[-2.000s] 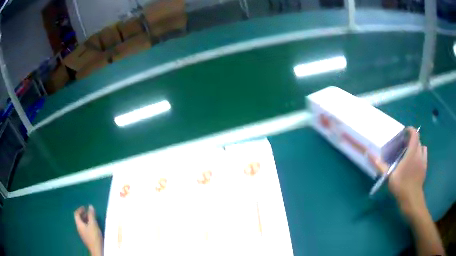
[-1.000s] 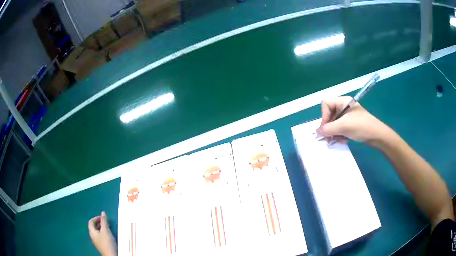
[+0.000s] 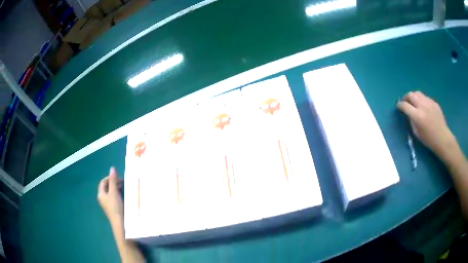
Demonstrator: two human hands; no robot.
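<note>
Several white cartons with orange-red round logos and stripes lie side by side as a slab (image 3: pixel 251 169) on the teal-green bench. One more white carton (image 3: pixel 351 131) lies apart to their right, plain face up, with a narrow gap between. My left hand (image 3: pixel 110 198) is beside the slab's left edge, holding nothing visible; whether it touches the carton is unclear. My right hand (image 3: pixel 426 118) is right of the single carton, clear of it, fingers curled. A thin pen (image 3: pixel 412 151) sticks out under its palm; the fingers hide the rest.
A white rail (image 3: pixel 367 45) runs behind the cartons, with the glossy green conveyor (image 3: pixel 231 46) beyond it. A small black item (image 3: pixel 454 55) is on the bench (image 3: pixel 56 210) at the far right. Brown cartons (image 3: pixel 84 28) and a metal frame are at the upper left.
My right hand has stopped writing on the single carton and moved right with the pen, off the carton. The view has tilted down, so the cartons and my left hand appear higher.
</note>
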